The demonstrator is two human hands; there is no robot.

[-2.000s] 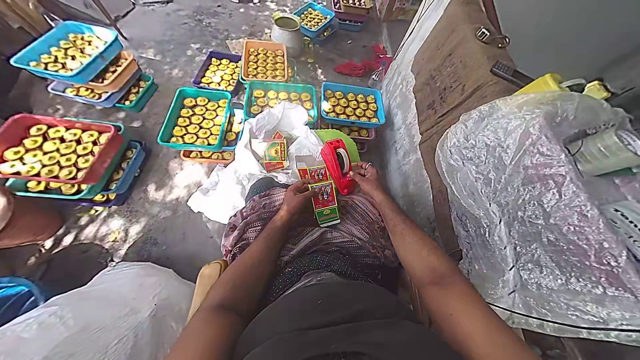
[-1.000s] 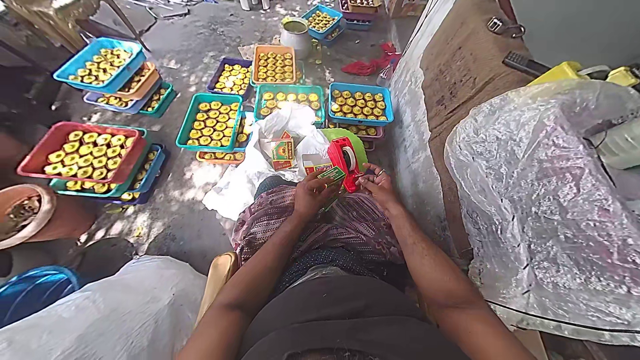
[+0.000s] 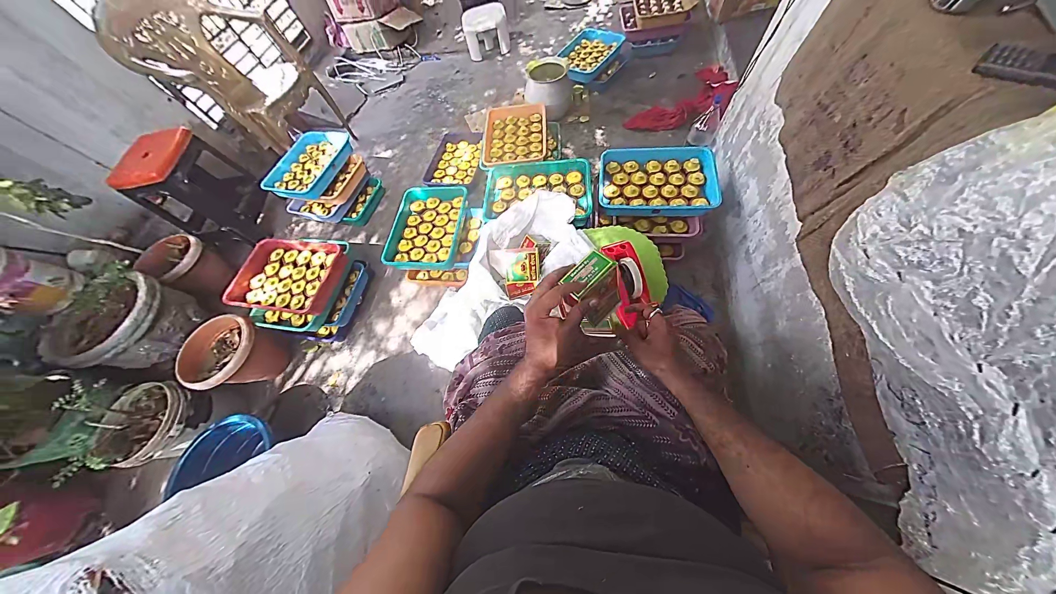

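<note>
My left hand [image 3: 557,318] grips a small red and green printed cardboard box [image 3: 591,274] above my lap. Close beside it, my right hand [image 3: 653,334] is at the lower end of a red tape dispenser [image 3: 642,276] with a pale roll in it; whether its fingers hold the dispenser or a piece of tape cannot be told. Behind the dispenser lies a light green round lid or plate [image 3: 652,254]. More printed boxes [image 3: 523,271] rest in a white plastic bag [image 3: 462,323] left of my hands.
Stacked plastic trays of yellow round pieces stand ahead, among them a blue tray [image 3: 660,206] and a red tray [image 3: 239,289]. Clay pots [image 3: 239,363] and a blue tub [image 3: 247,433] are at the left. A low wall [image 3: 759,272] and plastic-covered goods [image 3: 957,330] border the right.
The box in my left hand, upright and lower two seconds ago, is now tilted against the dispenser. The view has shifted to take in more of the left side.
</note>
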